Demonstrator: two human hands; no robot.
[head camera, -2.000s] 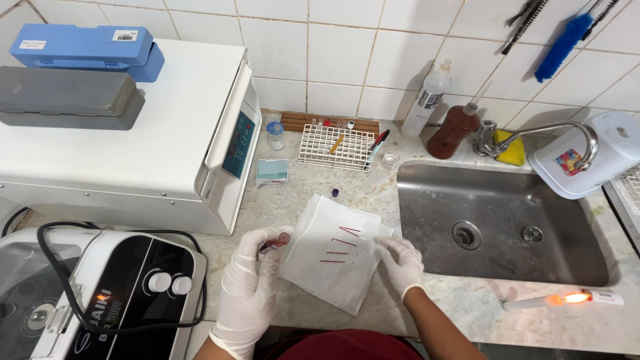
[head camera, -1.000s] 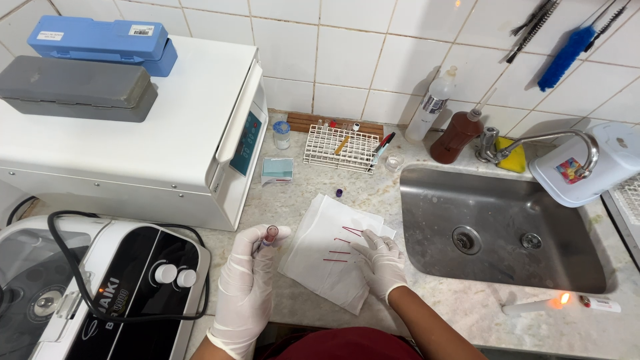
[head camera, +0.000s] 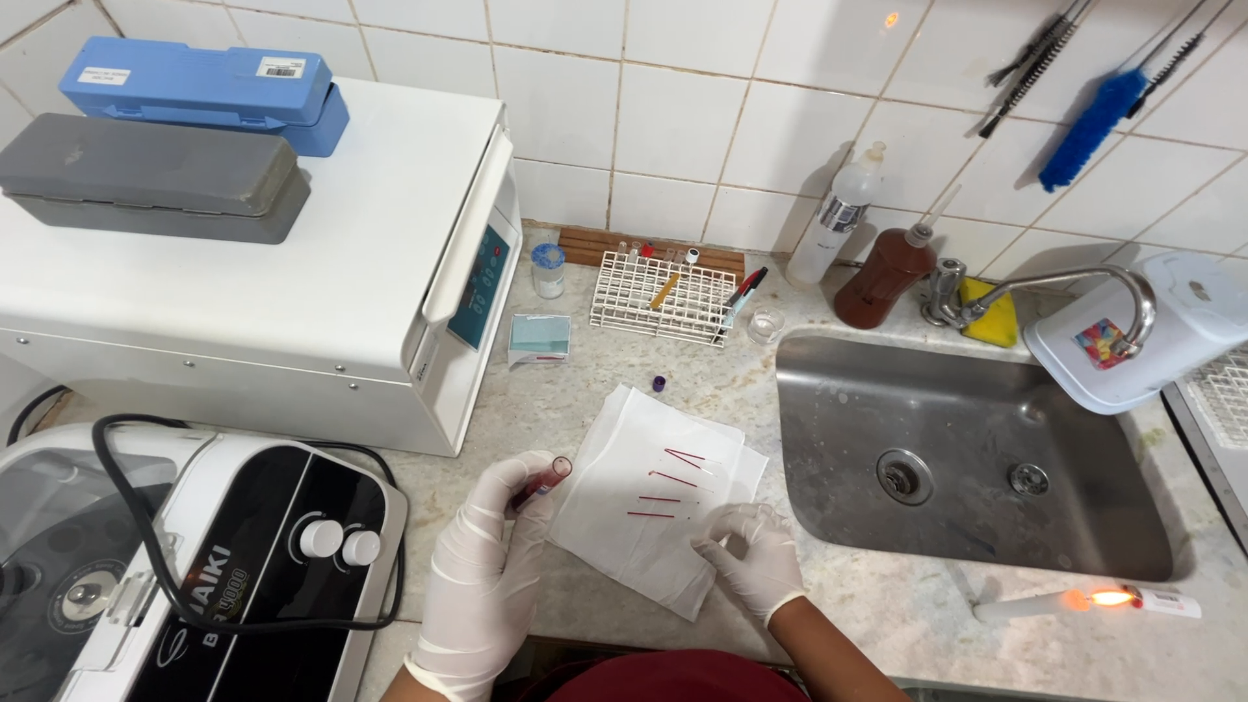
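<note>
My gloved left hand (head camera: 492, 570) is closed around an uncapped glass test tube (head camera: 544, 483) with dark red contents, its mouth tilted up. My gloved right hand (head camera: 751, 556) rests at the right edge of folded white paper (head camera: 614, 546), thumb and fingertips curled close together; whether they pinch anything cannot be told. Several thin capillary tubes (head camera: 651, 514) with red fill lie on the paper. Just beyond it stands a small purple cap (head camera: 659, 383). A white wire rack (head camera: 663, 302) holds a few tubes and a wooden stick.
A lit candle (head camera: 1033, 604) lies at the right, flame beside a small white tube (head camera: 1165, 602). Behind it is a steel sink (head camera: 975, 546). A centrifuge (head camera: 283, 585) and a white machine (head camera: 322, 292) stand left. Brown (head camera: 882, 283) and clear (head camera: 834, 219) bottles stand by the wall.
My right hand has drawn back from the capillary tubes toward the paper's near right edge. My left hand still holds the test tube.
</note>
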